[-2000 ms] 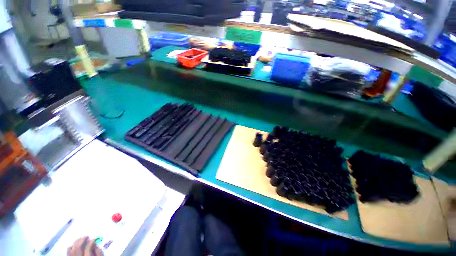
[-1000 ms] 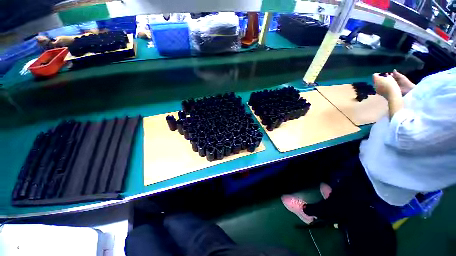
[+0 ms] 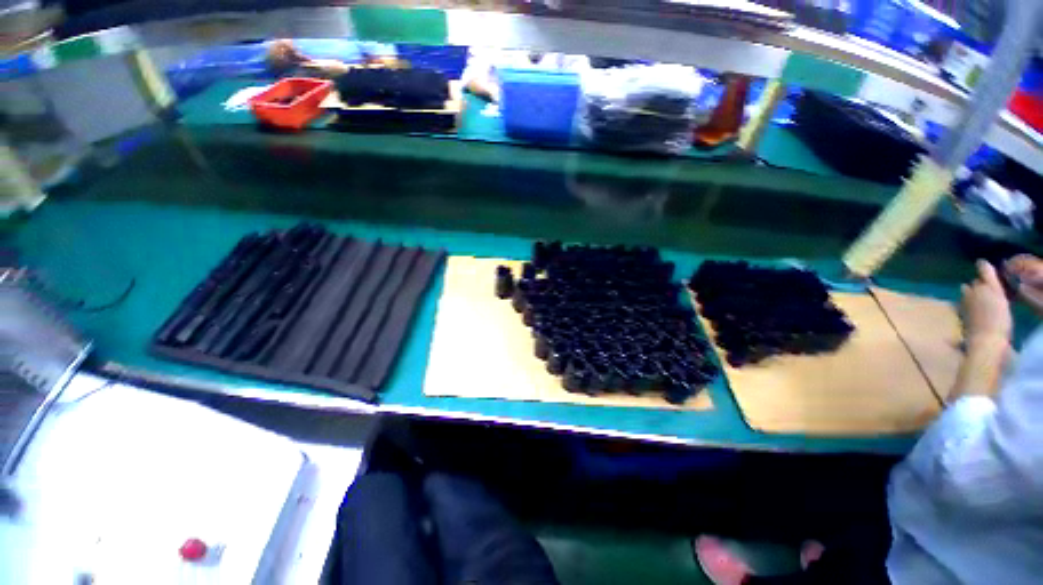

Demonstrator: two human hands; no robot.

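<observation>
Neither of my hands is in view. A black foam tray [image 3: 303, 306] with long parallel grooves lies on the green bench; dark parts fill its left grooves. To its right, black cylindrical housings [image 3: 612, 320] stand massed upright on a tan cardboard sheet [image 3: 475, 343]. One housing [image 3: 504, 281] stands slightly apart at the left of the pile. A second pile of black parts [image 3: 772, 309] sits on another cardboard sheet [image 3: 823, 394].
The white machine surface [image 3: 149, 469] with a red button [image 3: 193, 550] is at lower left, beside a silver metal part [image 3: 40, 354]. Another person [image 3: 984, 457] is at right. A bench behind holds an orange basket [image 3: 291, 103] and a blue bin [image 3: 540, 105]. A post [image 3: 904, 217] rises at right.
The view swung right, then partly back left. The hand seen at the lower left two seconds ago is out of view. The other person is now nearer the right edge of the picture.
</observation>
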